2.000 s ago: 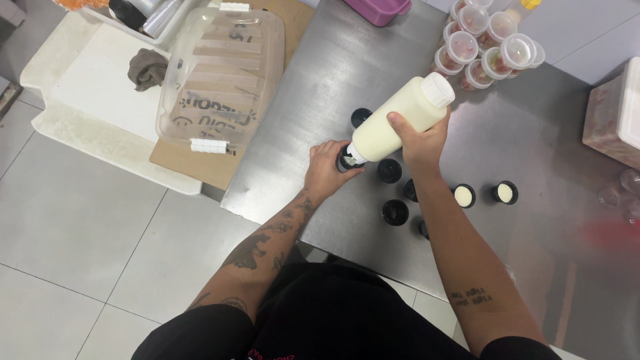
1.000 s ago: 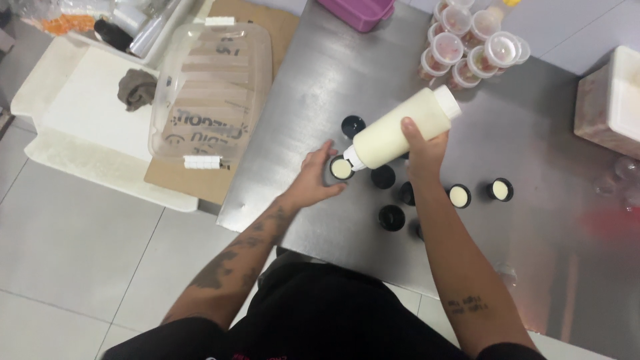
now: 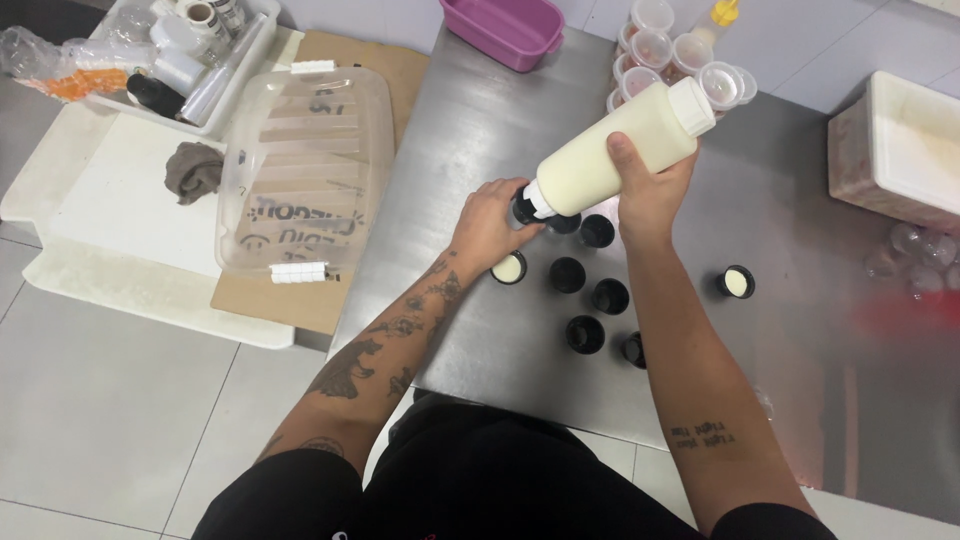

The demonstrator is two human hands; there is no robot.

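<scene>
My right hand (image 3: 654, 196) grips a squeeze bottle (image 3: 611, 154) of cream-coloured sauce, tilted with its white nozzle pointing down and left. Under the nozzle, a small black cup (image 3: 526, 208) sits in the fingers of my left hand (image 3: 493, 223). Just below that hand stands a cup filled with cream-coloured sauce (image 3: 509, 267); another filled cup (image 3: 736, 282) is right of my right forearm. Between my arms stand several black cups (image 3: 585, 334) that look empty, one partly behind my right forearm. The bottle hides part of the cup at its nozzle.
The steel table (image 3: 480, 330) holds a purple plastic container (image 3: 506, 30), stacked lidded tubs (image 3: 651, 49), a yellow-capped bottle (image 3: 716, 21) and a white-lidded box (image 3: 900, 150). To the left are a clear plastic lid (image 3: 307, 169) on cardboard, a grey cloth (image 3: 194, 172) and a bin of wrap rolls (image 3: 262, 56).
One second ago my left hand was at a cup with cream-coloured sauce in it; now it holds a different black cup under the nozzle. The bottle stays in my right hand.
</scene>
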